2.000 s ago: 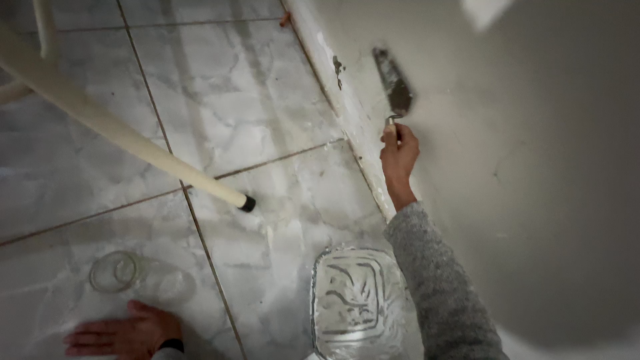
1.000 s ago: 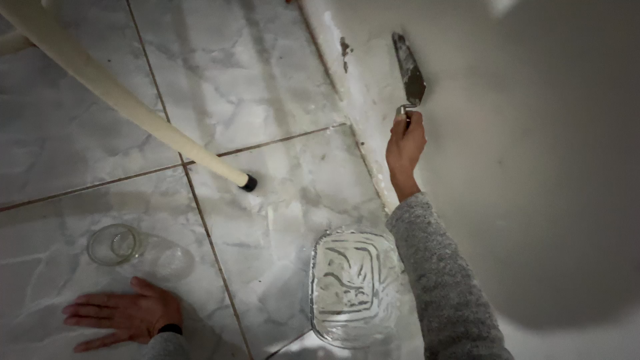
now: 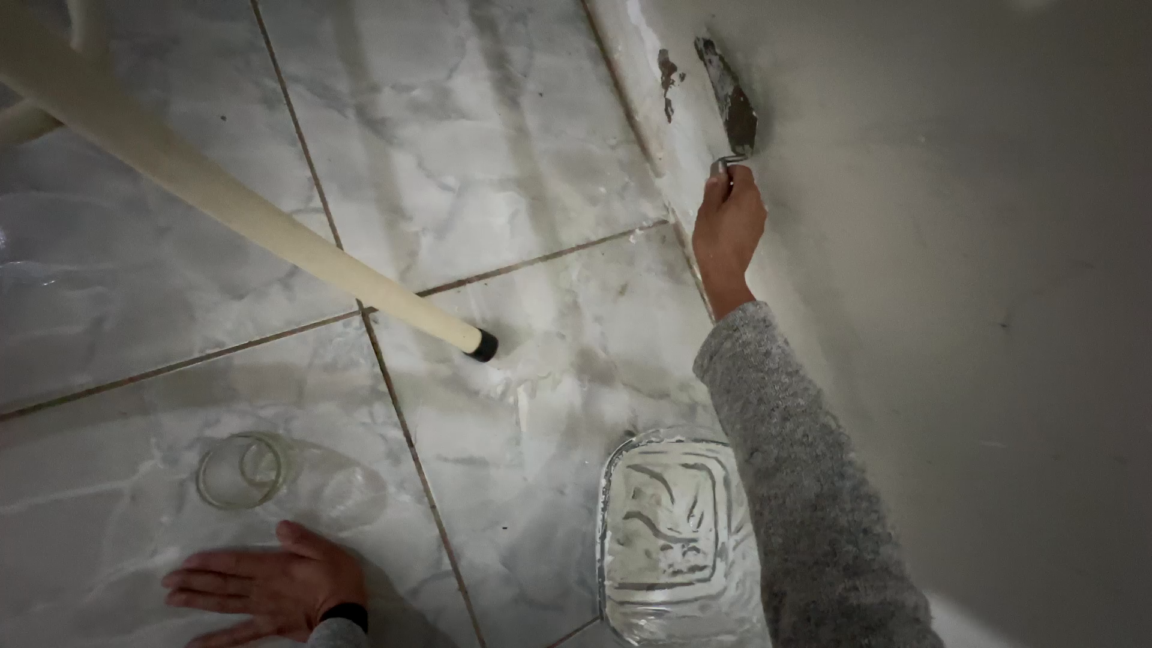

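Note:
My right hand (image 3: 731, 229) grips the handle of a small pointed trowel (image 3: 731, 103), whose smeared blade lies against the lower wall (image 3: 972, 270). Just left of the blade, brown patches of damaged paint (image 3: 667, 83) show near the wall's base. Resting flat on the tiled floor, my left hand (image 3: 270, 580) has its fingers spread and holds nothing. Above it stands a clear glass jar or cup (image 3: 241, 470). A clear plastic tray or lid (image 3: 670, 531) smeared with whitish material lies beside my right forearm, which hides part of it.
A cream-coloured furniture leg (image 3: 315, 252) with a black end cap (image 3: 482, 346) slants down to the floor from the upper left. Marble-patterned tiles (image 3: 504, 558) with dark grout lines meet the wall. Whitish smears mark the floor near the cap.
From two seconds ago to one, the trowel and my right hand moved a little along the wall, and the blade turned slightly. My left hand stays on the floor.

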